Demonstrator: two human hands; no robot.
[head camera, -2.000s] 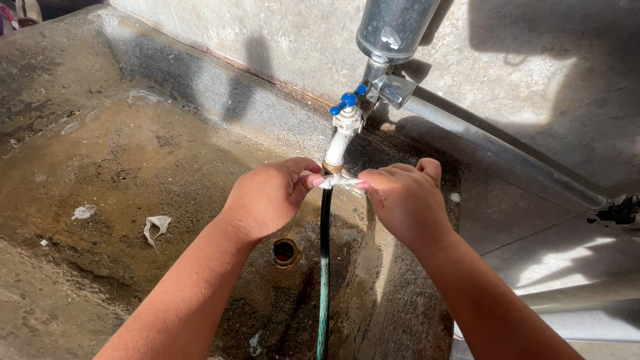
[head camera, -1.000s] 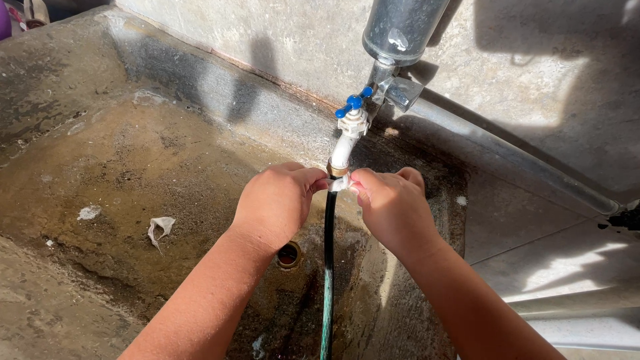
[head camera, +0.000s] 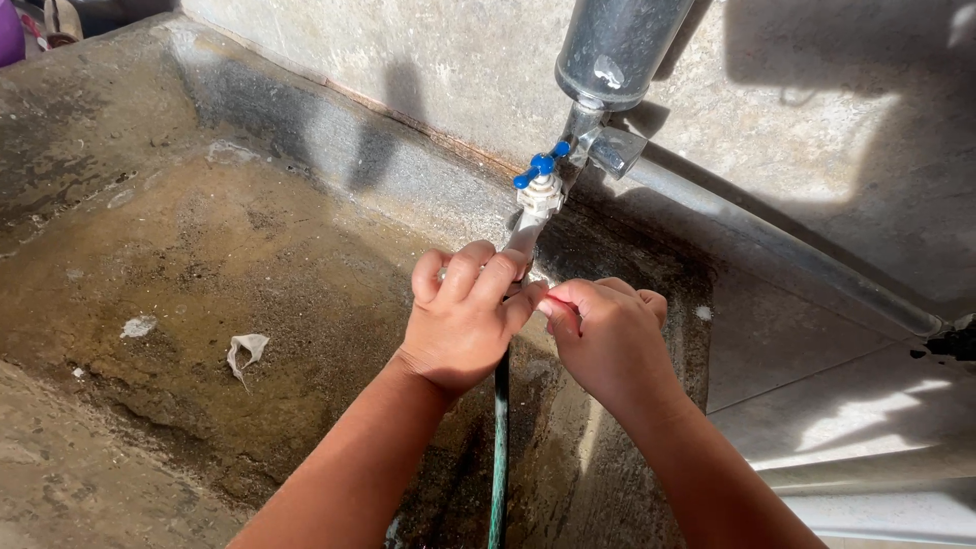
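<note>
A white plastic faucet (head camera: 540, 197) with a blue handle (head camera: 542, 164) points down over a concrete sink. My left hand (head camera: 465, 316) wraps around the lower end of its spout, where a hose (head camera: 500, 435), black above and green below, hangs down. My right hand (head camera: 606, 328) pinches with thumb and index finger right beside the left fingertips. Whatever lies between the fingertips is hidden; the white strip seen there earlier cannot be made out. The hose joint is covered by the left fingers.
The concrete sink's floor (head camera: 183, 267) holds a scrap of whitish material (head camera: 246, 354) and a small white patch (head camera: 139, 327). Above the faucet stands a grey metal cylinder (head camera: 621, 57). A grey pipe (head camera: 793, 248) slants along the wall to the right.
My left hand has gone from pinching a white strip under the spout to wrapping over the spout's end. My right hand has moved slightly away from the spout, to the right.
</note>
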